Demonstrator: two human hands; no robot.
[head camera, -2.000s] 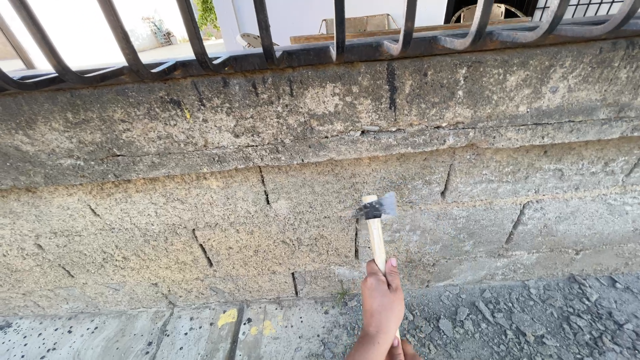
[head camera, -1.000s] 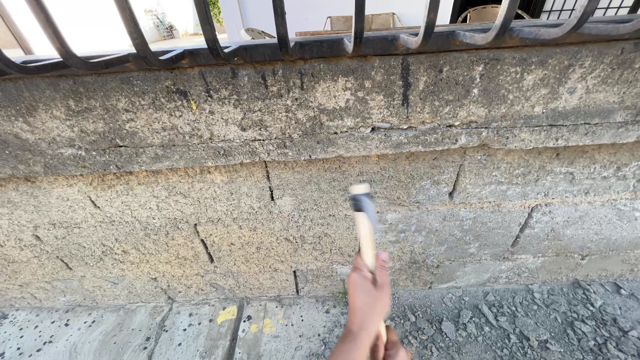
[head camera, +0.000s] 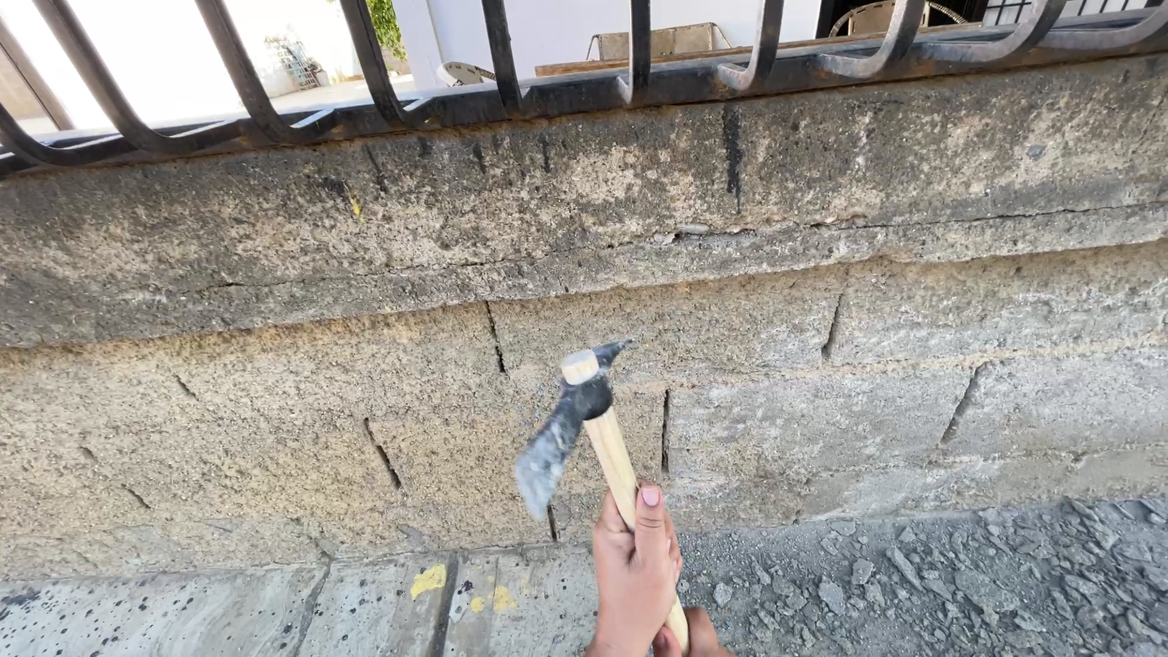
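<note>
My left hand (head camera: 636, 575) is closed around the pale wooden handle of a small pick mattock (head camera: 616, 461), its thumb lying along the handle. Lower down, at the bottom edge of the view, my right hand (head camera: 701, 634) grips the same handle; most of that hand is cut off. The dark metal head has a broad, whitish blade pointing down to the left and a narrow point toward the upper right. Behind the tool stands a rough concrete block wall (head camera: 757, 429) with dark open joints. Whether the head touches the wall cannot be told.
A weathered concrete ledge (head camera: 584, 210) runs above the blocks, topped by a black metal railing (head camera: 575, 94). Grey broken rubble (head camera: 912, 584) lies at the wall's foot on the right. Paving with yellow paint marks (head camera: 365, 607) is at the left. Chairs stand beyond the railing.
The tool has been turned in my hands: its broad blade pointed right two seconds ago and now points down to the left. Both hands have stayed on the handle.
</note>
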